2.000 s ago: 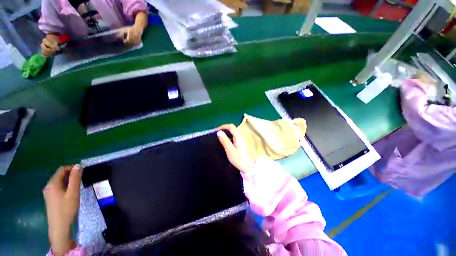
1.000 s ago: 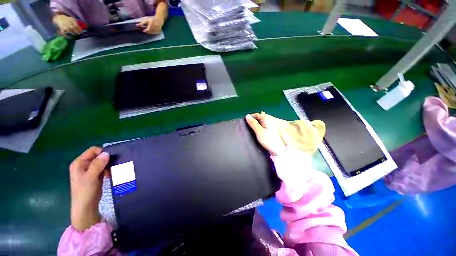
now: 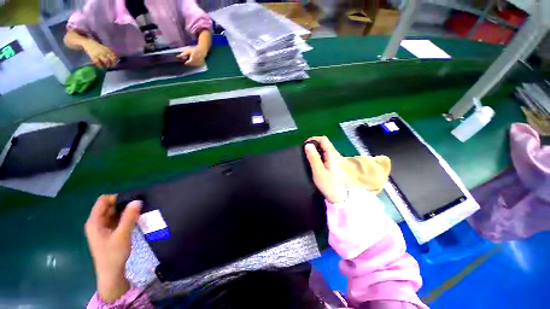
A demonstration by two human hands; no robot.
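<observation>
A black flat panel unit (image 3: pixel 235 211) is held by both hands, raised above a bubble wrap sheet (image 3: pixel 289 253) that shows along its near edge. A white and blue product label (image 3: pixel 154 224) is near its left end. My left hand (image 3: pixel 113 241) grips the panel's left end, thumb on the top face. My right hand (image 3: pixel 324 169) grips its far right corner. A pale yellow wiping cloth (image 3: pixel 365 171) lies just right of my right hand, partly hidden behind it.
More panels on bubble wrap lie beyond (image 3: pixel 211 121), at left (image 3: pixel 42 151) and at right (image 3: pixel 416 169). Stacked bubble bags (image 3: pixel 271 51), a green cloth (image 3: pixel 80 79) and a person (image 3: pixel 181 24) are across the bench. A white bottle (image 3: pixel 474 123) and another person's sleeve (image 3: pixel 527 151) are at right.
Since two seconds ago, both hands have lifted the panel off its bubble wrap. Since one second ago, it has tilted, with the left end turned nearer me. The surrounding view has shifted slightly.
</observation>
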